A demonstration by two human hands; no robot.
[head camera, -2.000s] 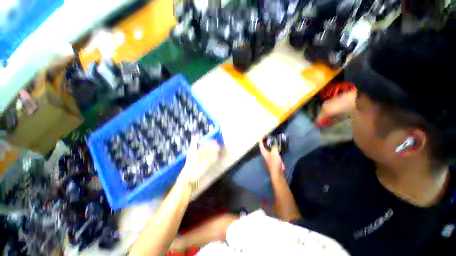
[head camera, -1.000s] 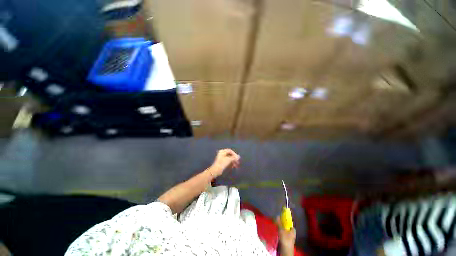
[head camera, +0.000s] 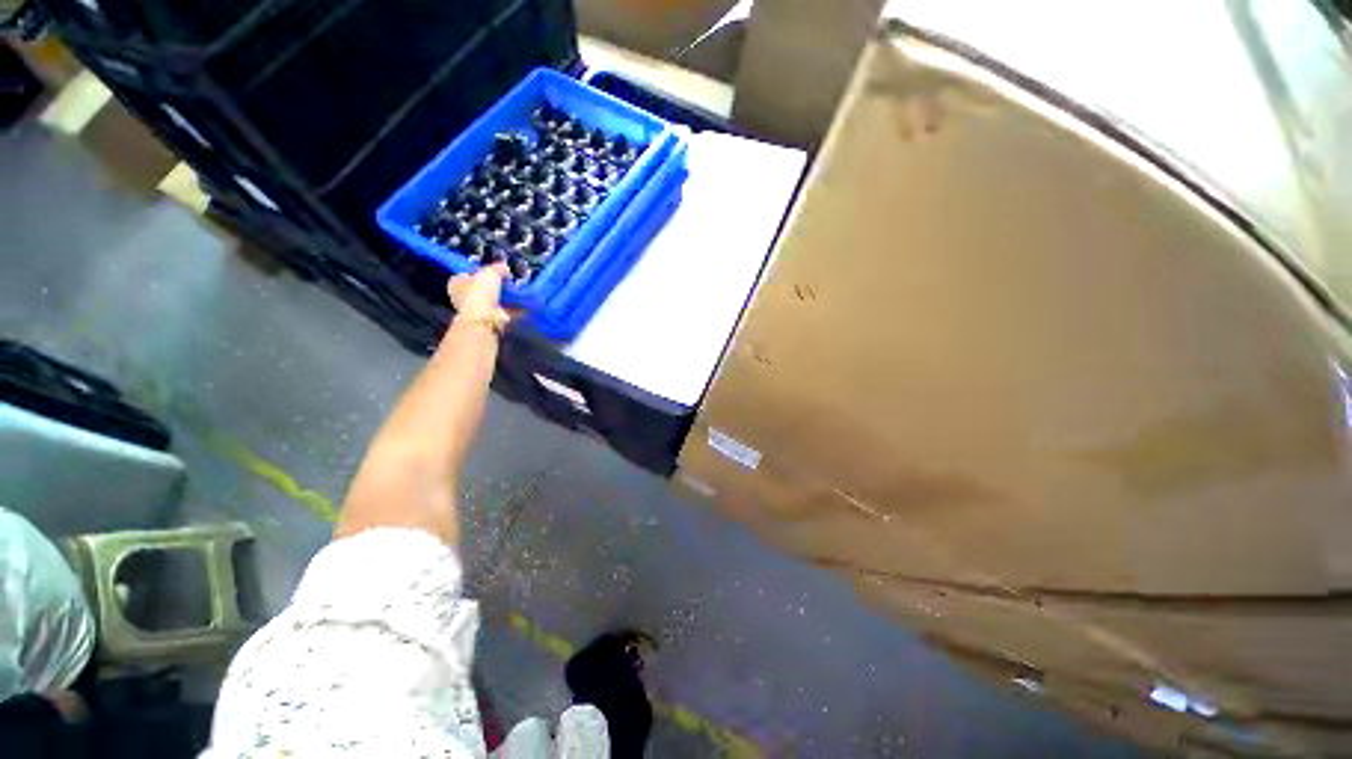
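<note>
The blue parts tray [head camera: 417, 199] holds rows of small black-and-silver parts. It sits on top of another blue tray, on a white board [head camera: 718, 252] over black crates. My left hand [head camera: 478, 291] reaches out from the white sleeve and grips the tray's near rim at the corner, with its fingertips over the edge. My right hand is out of the picture. The yellow air gun is not in view.
Tall brown cartons [head camera: 1038, 371] fill the right side. Large black crates [head camera: 341, 89] stand behind and left of the trays. A beige stool [head camera: 171, 645] and part of a person [head camera: 37, 608] are at the lower left. A dark shape [head camera: 615, 690] lies low on the grey floor.
The view has turned and moved closer to the blue trays by the cartons. My left hand, empty over the aisle before, now holds the tray rim. My right hand with the yellow gun has left view.
</note>
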